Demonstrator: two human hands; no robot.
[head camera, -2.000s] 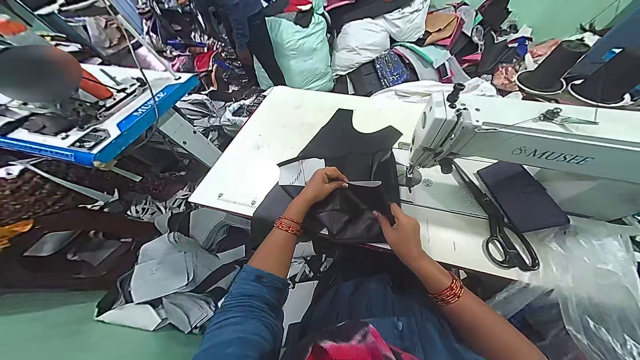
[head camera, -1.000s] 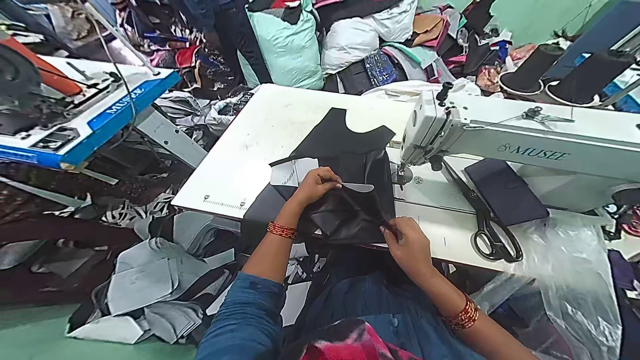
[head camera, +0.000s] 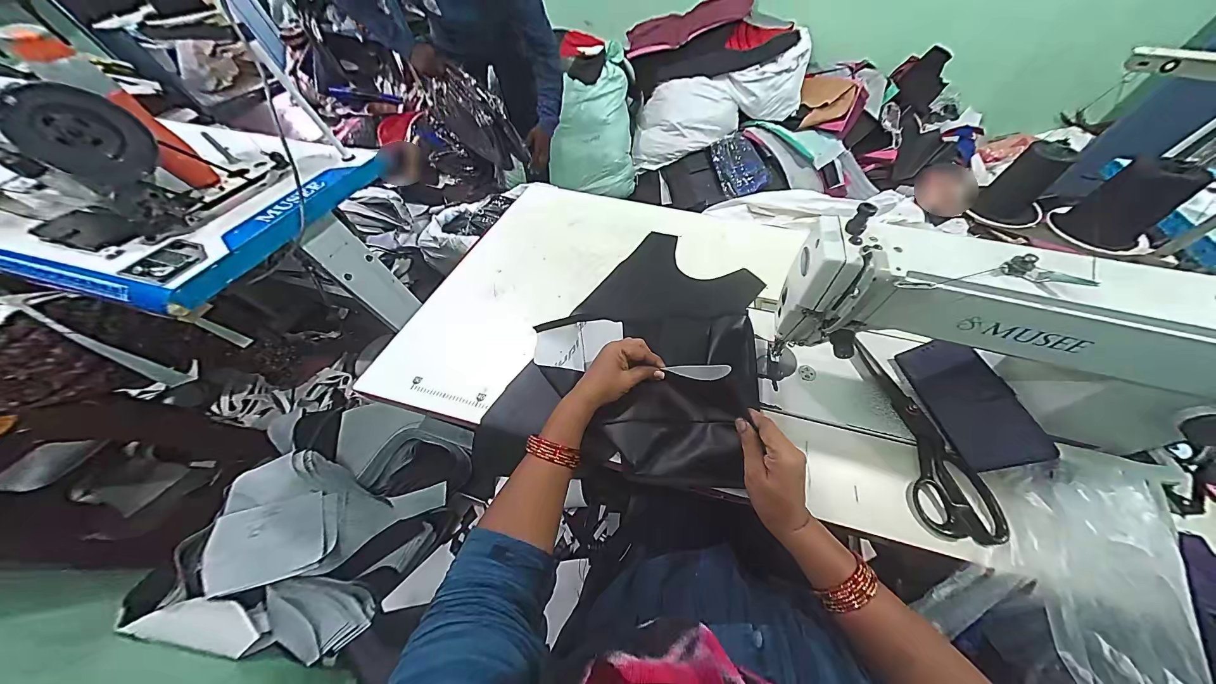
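Black sheet material (head camera: 665, 427) lies across the near edge of the white sewing table (head camera: 465, 313), just left of the sewing machine's head (head camera: 807, 294). My left hand (head camera: 617, 372) pinches the upper left of its folded part, where a pale, narrow, pointed strip (head camera: 699, 372) shows beside my fingertips. With thumb and fingers my right hand (head camera: 774, 470) grips the right edge of the same material, below the presser foot. Behind my left hand lies a white piece with writing (head camera: 579, 344). A black cut piece with a curved notch (head camera: 655, 275) extends beyond the folded part.
Black-handled scissors (head camera: 950, 494) lie right of my right hand, beside a dark flat case (head camera: 977, 404). Clear plastic (head camera: 1102, 560) hangs over the table's right front. A second machine table (head camera: 332, 195) stands left. Grey pieces (head camera: 275, 532) are heaped below. A person (head camera: 513, 57) stands behind.
The pale strip beside my left fingertips shows more fully than before. My right hand keeps its grip on the right edge of the black material.
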